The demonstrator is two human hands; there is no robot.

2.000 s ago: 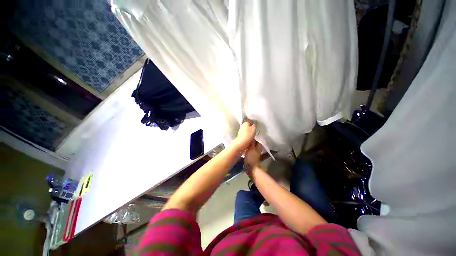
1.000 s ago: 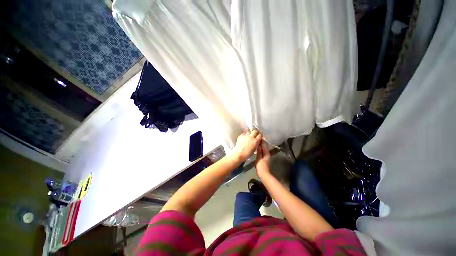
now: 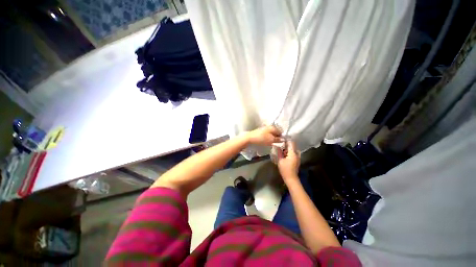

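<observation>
A white shirt (image 3: 250,62) hangs down in front of me from above the top edge of the view. Its placket (image 3: 295,78) runs down the front to the hem. My left hand (image 3: 266,136) pinches the placket near the hem from the left. My right hand (image 3: 288,160) is close beside it on the right and a little lower, with its fingertips on the hem end of the cloth. No button can be made out between the fingers.
A long white table (image 3: 99,120) on the left bears a dark garment pile (image 3: 180,60), a mobile phone (image 3: 199,129) and folders (image 3: 32,173). Other white garments (image 3: 433,198) hang at the right. A glossy black heap (image 3: 347,208) lies on the floor between.
The view has shifted, with the shirt appearing farther right and the table items higher and farther left. Both hands remain at the hem end, and the cloth between them is now more bunched.
</observation>
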